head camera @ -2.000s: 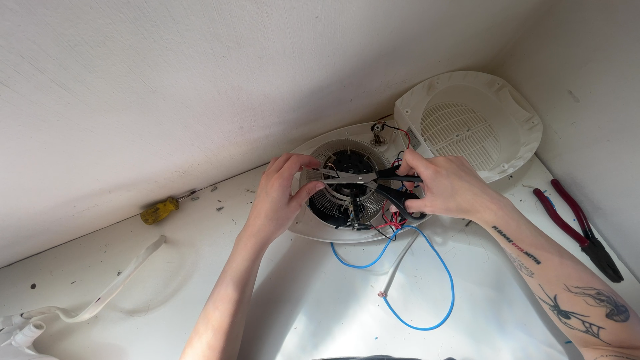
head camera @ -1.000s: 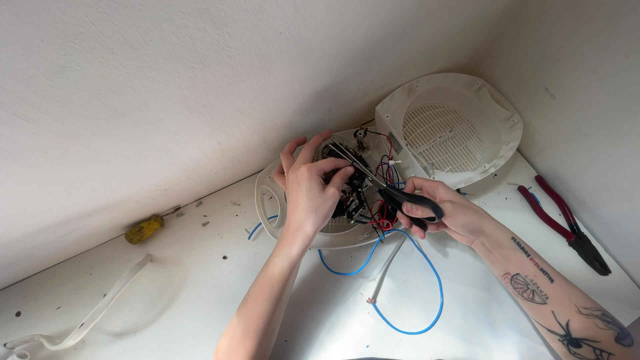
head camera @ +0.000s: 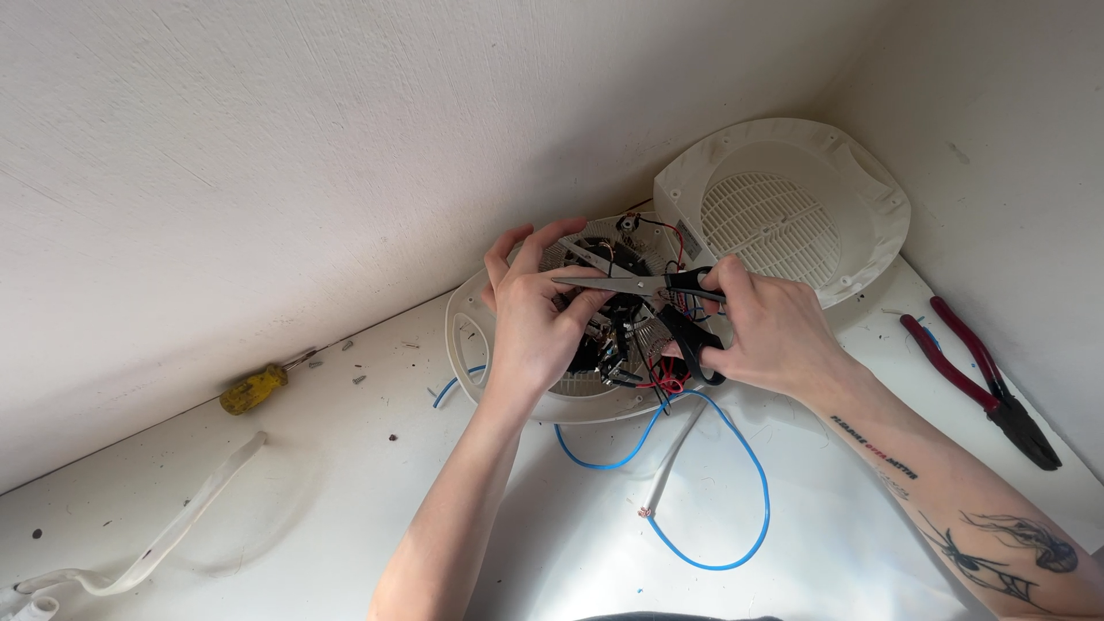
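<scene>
My right hand (head camera: pixel 763 332) grips the black handles of a pair of scissors (head camera: pixel 640 285), whose blades stand apart over the inner parts of an open fan-type appliance. My left hand (head camera: pixel 539 319) is at the blades, thumb and fingertips pinched together over the dark inner parts; what they pinch is too small to tell. Beneath both hands lies the off-white plastic housing (head camera: pixel 461 379), with red and black wires (head camera: pixel 668 375) at its right side. A blue wire (head camera: pixel 766 492) loops out in front, beside a white cable (head camera: pixel 668 466) with bare copper strands at its end.
A vented off-white cover (head camera: pixel 871 207) leans at the back right by the wall. Pliers with dark red handles (head camera: pixel 975 345) lie at the far right. A yellow-handled screwdriver (head camera: pixel 253 390) lies along the wall at left, near small debris. A white strip (head camera: pixel 177 526) lies at front left.
The scissors' blades, nearly together one second ago, are now spread apart. My left hand's fingers have shifted over the inner parts beside the blades.
</scene>
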